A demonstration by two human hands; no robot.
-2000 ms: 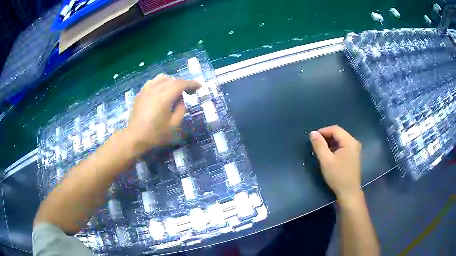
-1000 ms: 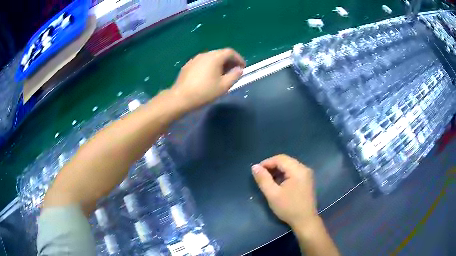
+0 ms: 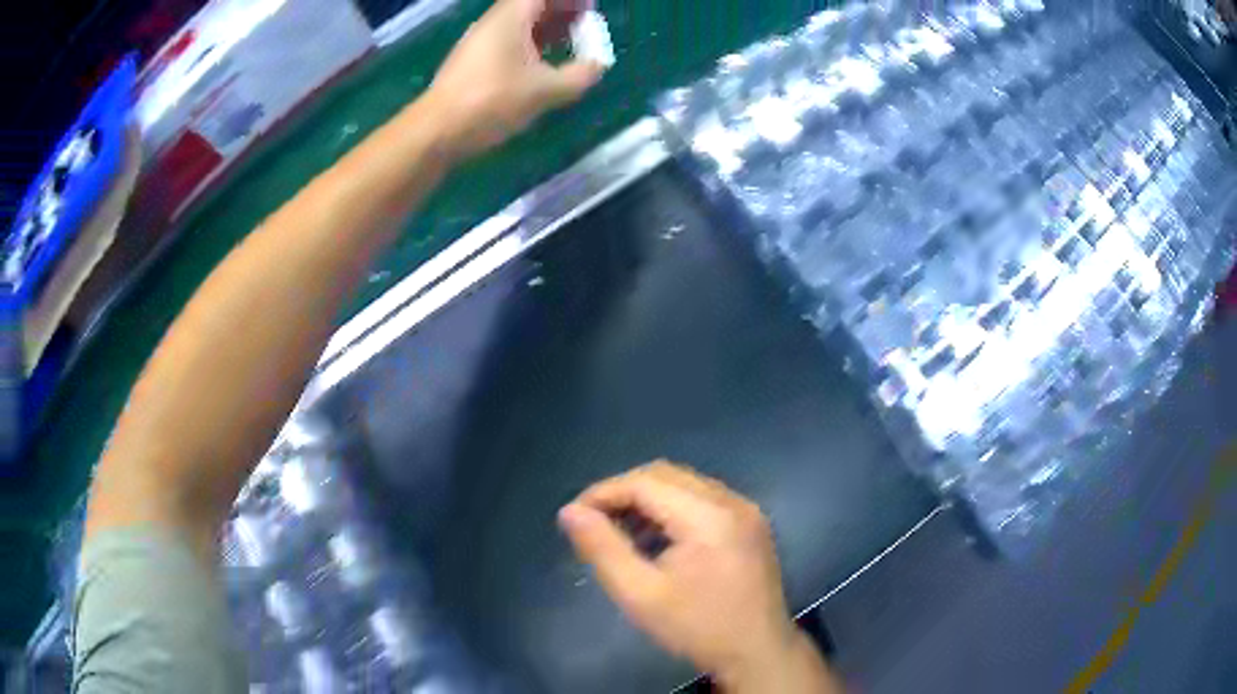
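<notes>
My left hand (image 3: pixel 509 75) reaches over the green conveyor belt at the top and holds a small white part (image 3: pixel 593 41) between its fingertips. My right hand (image 3: pixel 685 563) hovers over the dark bench, fingers curled with the thumb near the index finger; no part shows in it. The clear blister tray (image 3: pixel 319 542) with white parts in its pockets lies at the lower left, partly hidden by my left forearm and cut off by the picture's edge.
A thick stack of clear blister trays (image 3: pixel 936 258) stands at the right. A silver-white rail (image 3: pixel 461 271) runs between the belt (image 3: pixel 394 258) and the dark bench (image 3: pixel 651 366). A blue bin (image 3: pixel 68 190) and a red-and-white carton (image 3: pixel 231 95) are at the upper left.
My left hand has moved from above the tray out over the belt and now holds a white part. The view has turned right, so the tray sits lower left and the stack looks larger.
</notes>
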